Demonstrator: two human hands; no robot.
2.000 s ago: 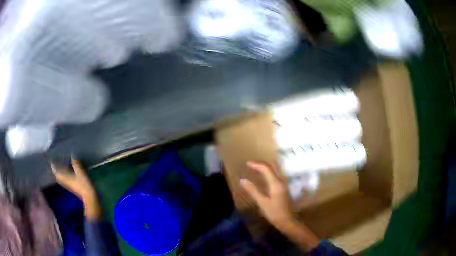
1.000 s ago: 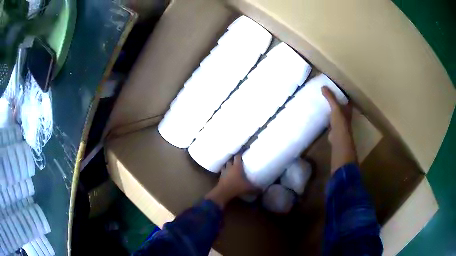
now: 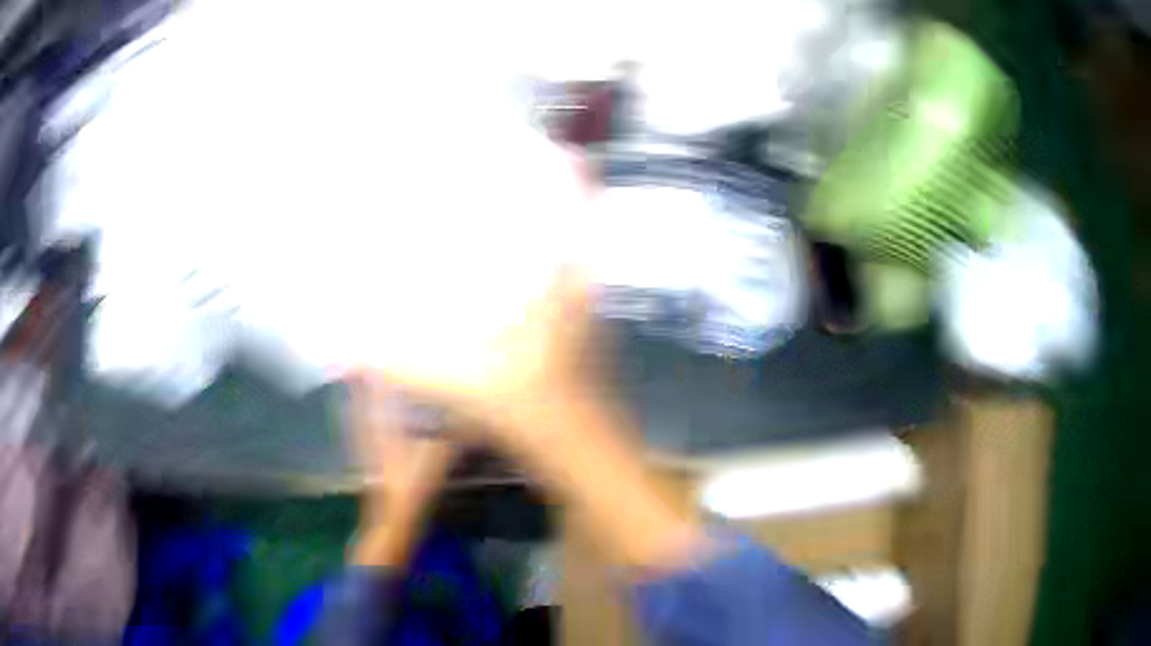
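The view is strongly blurred. A large overexposed mass of white stacked parts [image 3: 316,189] covers the left and middle of the bench. My right hand [image 3: 549,379] reaches up to the near right side of this mass. My left hand [image 3: 404,461] is at its lower edge, over the bench's near edge. The fingers of both hands blur into the white, so I cannot tell whether they hold anything. The open carton [image 3: 1010,517] at the lower right shows part of a white column [image 3: 814,477] inside.
A light green fan [image 3: 928,139] stands at the back right, with a dark phone [image 3: 836,288] beside it. A clear crumpled bag or cord bundle [image 3: 707,265] lies on the dark bench [image 3: 757,398]. A white bundle [image 3: 1022,297] is at the right. Blue objects [image 3: 442,593] are below the bench.
The view has swung from the open carton to the bench. My hands have left the white column in the carton and are now at the white mass on the bench.
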